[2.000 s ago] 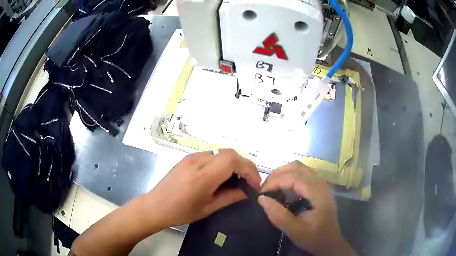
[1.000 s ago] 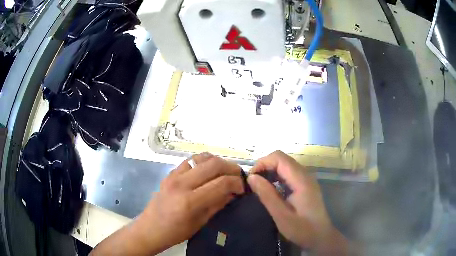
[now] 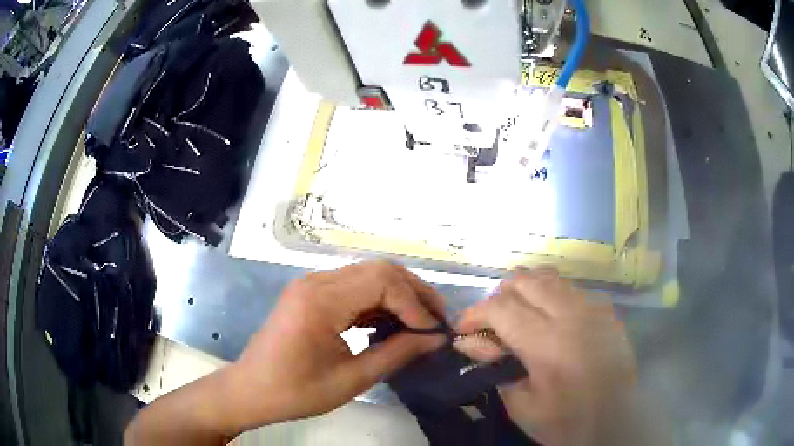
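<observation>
A black bag panel (image 3: 435, 388) hangs from both hands at the table's front edge, partly folded, with a small pale-yellow label (image 3: 473, 411) on it. A short stretch of metal zipper (image 3: 470, 368) shows beside the right fingers. My left hand (image 3: 348, 327) pinches the panel's top edge between thumb and fingers. My right hand (image 3: 548, 348) grips the same edge just to the right, slightly blurred, the fingertips of both hands nearly touching. The zipper end between the fingertips is mostly hidden.
The white sewing machine head (image 3: 418, 65) stands ahead over a brightly lit template edged with yellow masking tape (image 3: 418, 254). Bundles of black bag pieces (image 3: 174, 131) lie at the left. A blue tube (image 3: 575, 43) runs down beside the head. A dark mat (image 3: 723, 261) covers the right.
The panel, flat below the hands before, is now more folded and turned, its label further right. The right hand has shifted right. The whole view has shifted slightly.
</observation>
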